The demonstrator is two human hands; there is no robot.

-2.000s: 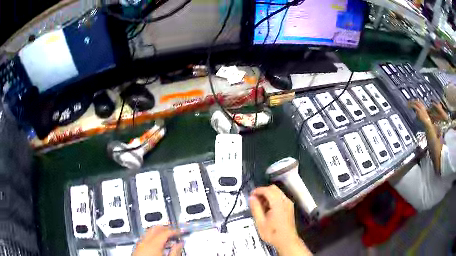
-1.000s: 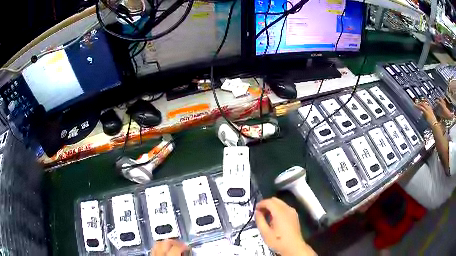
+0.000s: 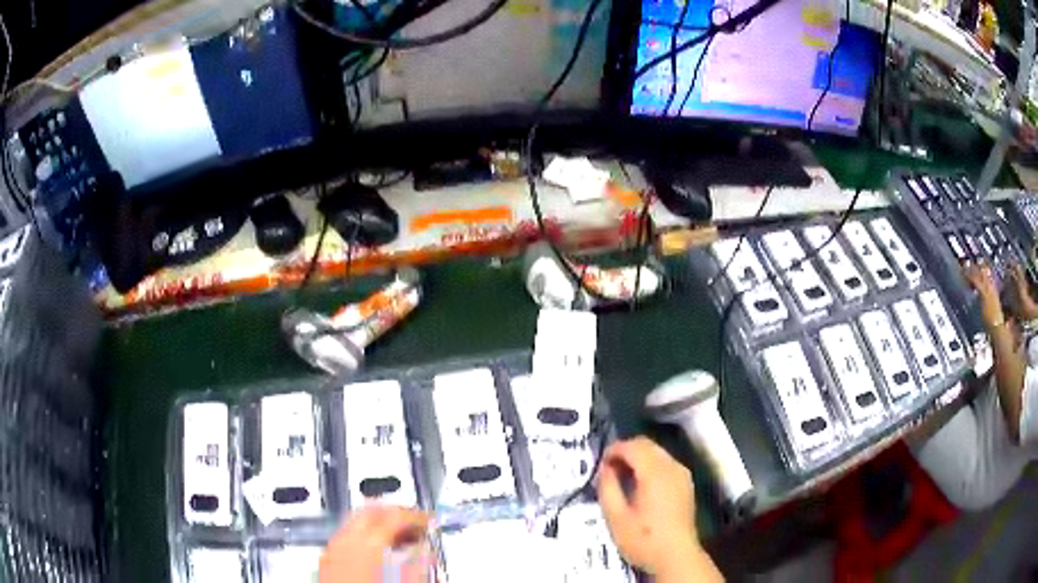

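Note:
Several white handheld units (image 3: 376, 438) lie in two rows in a clear blister tray (image 3: 175, 467) in front of me. One unit (image 3: 565, 362) sits raised over the tray's back right pocket, its black oval toward me, with a thin black cable (image 3: 554, 526) running down beside it. My right hand (image 3: 647, 501) is at the tray's right side, fingers curled near the cable; whether it grips the cable is unclear. My left hand (image 3: 378, 549) is blurred and cut off by the bottom edge, over the front row. A barcode scanner (image 3: 708, 433) lies right of my right hand.
A second tray of units (image 3: 797, 461) lies at right, with a person's hands (image 3: 993, 298) at a dark tray beyond. Two taped scanners (image 3: 355, 325) lie below the ledge (image 3: 461, 233). Mice, monitors (image 3: 751, 63) and hanging black cords are behind. A tray stack (image 3: 46, 421) stands at far left.
The view has shifted, moving the scene rightward in the picture. Both hands stay over the tray's front part. The raised unit keeps its place over the back right pocket.

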